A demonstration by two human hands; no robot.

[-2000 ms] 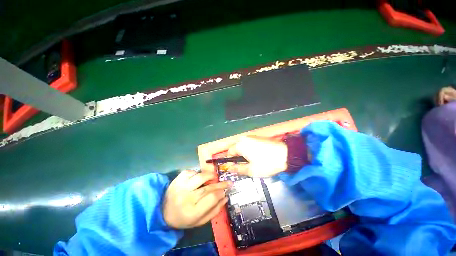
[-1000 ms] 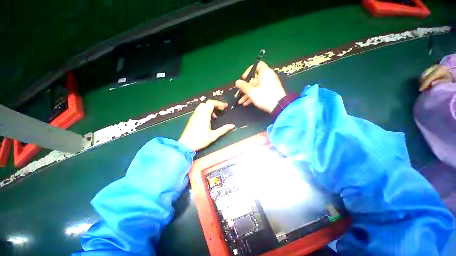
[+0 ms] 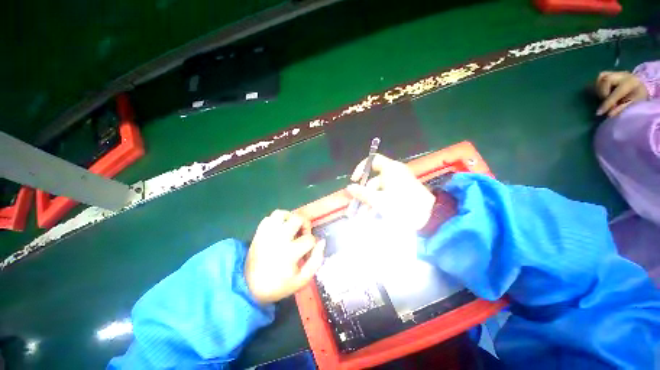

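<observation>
An open tablet lies in a red frame on the dark green bench, its mainboard toward the left end. Strong glare hides its middle and upper part. My right hand is over the frame's far side and holds a dark pen-like tool with its end pointing up; its lower tip is lost in glare. My left hand rests at the tablet's upper left corner, fingers bent inward. Whether the left fingers pinch a small part cannot be seen.
A dark mat lies beyond the frame. A chipped edge strip and metal post border the belt. A black slab and red frames are on the belt. A person's hand and lilac sleeve are at right.
My hands first moved out to the dark mat, then came back over the tablet's upper left area. The right hand still holds the tool, now upright.
</observation>
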